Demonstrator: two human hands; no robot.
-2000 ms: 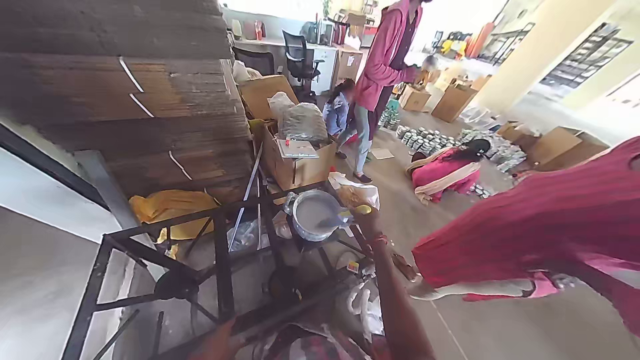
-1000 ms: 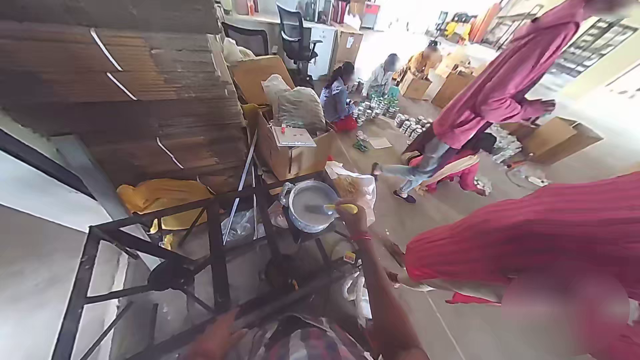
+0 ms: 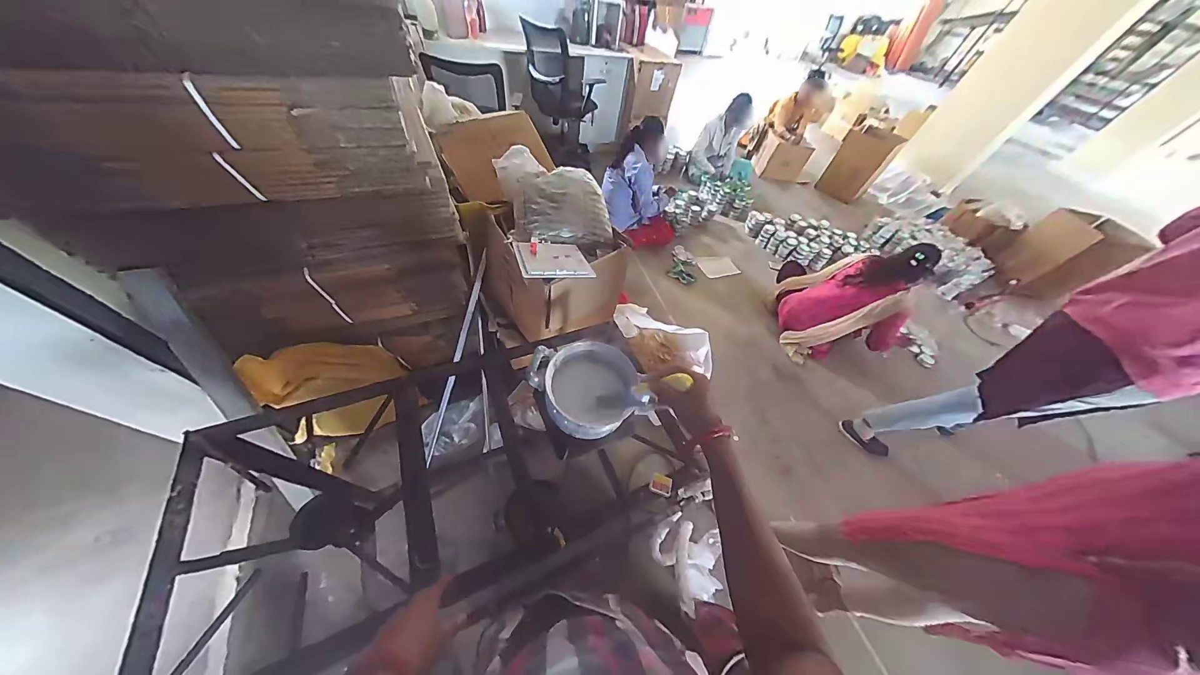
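My right hand (image 3: 682, 401) is closed around the yellow handle (image 3: 677, 382) of a utensil whose far end dips into a metal pot (image 3: 589, 389). Pale liquid fills part of this pot, which sits on a black metal burner frame (image 3: 419, 487). At the lower left, my left hand (image 3: 412, 628) is by the near bar of the frame, blurred; whether it grips the bar I cannot tell. Below the pot, a burner (image 3: 532, 514) shows inside the frame. A small yellow and red box (image 3: 661, 484) lies at the frame's right side.
Stacked flattened cardboard (image 3: 225, 187) rises at the left. Behind the pot stands an open cardboard box (image 3: 562, 305) with plastic-wrapped goods. A person in pink clothing (image 3: 1031, 553) is close at the right. Several people sit on the floor near many small cans (image 3: 806, 241). A yellow sack (image 3: 314, 380) lies beyond the frame.
The utensil in my right hand has shifted within the pot. The walking person in pink has moved to the right, uncovering the person crouching by the cans.
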